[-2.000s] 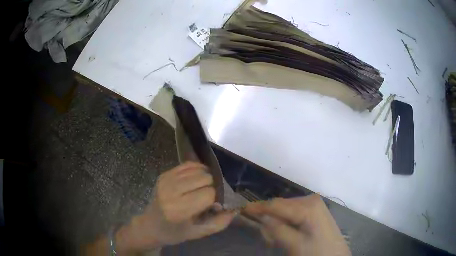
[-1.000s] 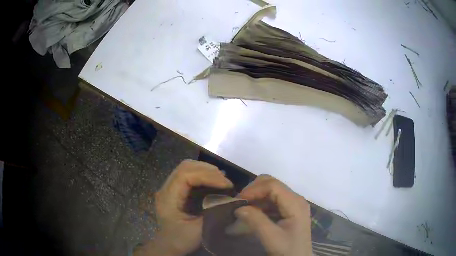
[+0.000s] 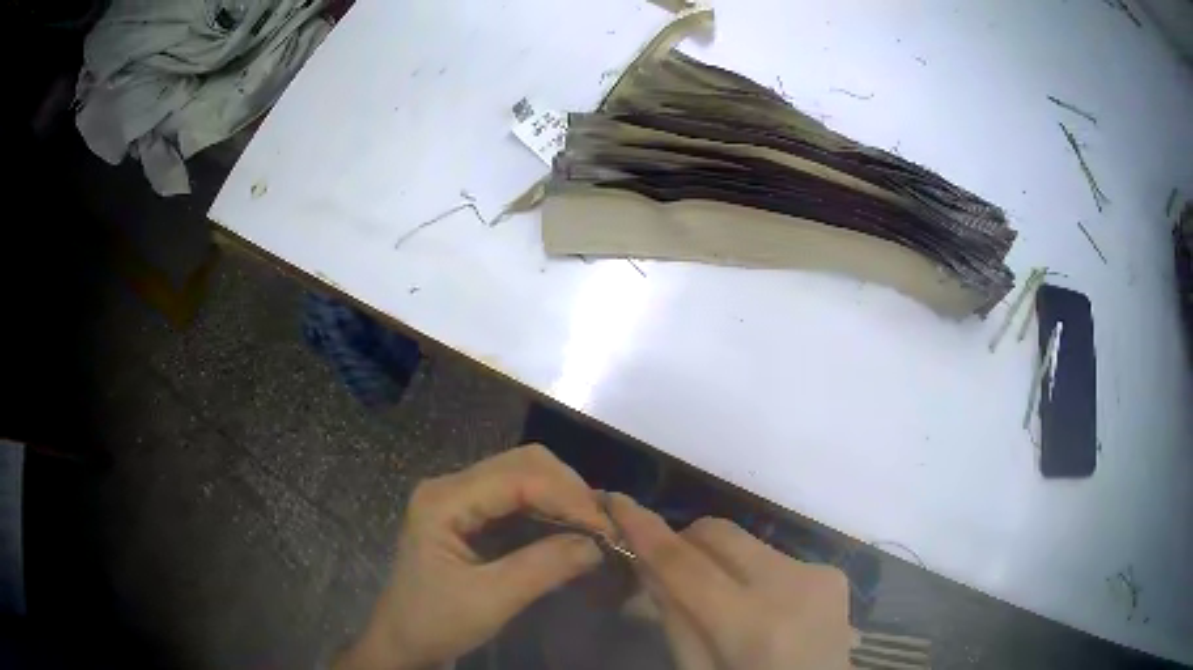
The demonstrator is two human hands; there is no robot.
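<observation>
My left hand and my right hand meet below the table edge, fingertips together. Both pinch a small dark and pale edge of a band piece between them. Most of the piece is hidden by my hands or lost in the dark area below. A stack of band pieces, khaki and dark brown, lies fanned on the table, with a white bundle ticket at its left end and a khaki tie strip curling from its upper left.
The white table has its edge just beyond my hands. A black smartphone lies right, with fabric trimmings beside it. A pale garment pile is at upper left. Striped edges show below right. Blue cloth is under the table.
The band piece, first stretched over the table edge, then opened between my hands, is now mostly hidden, with only a small edge pinched. My hands have closed together at the fingertips.
</observation>
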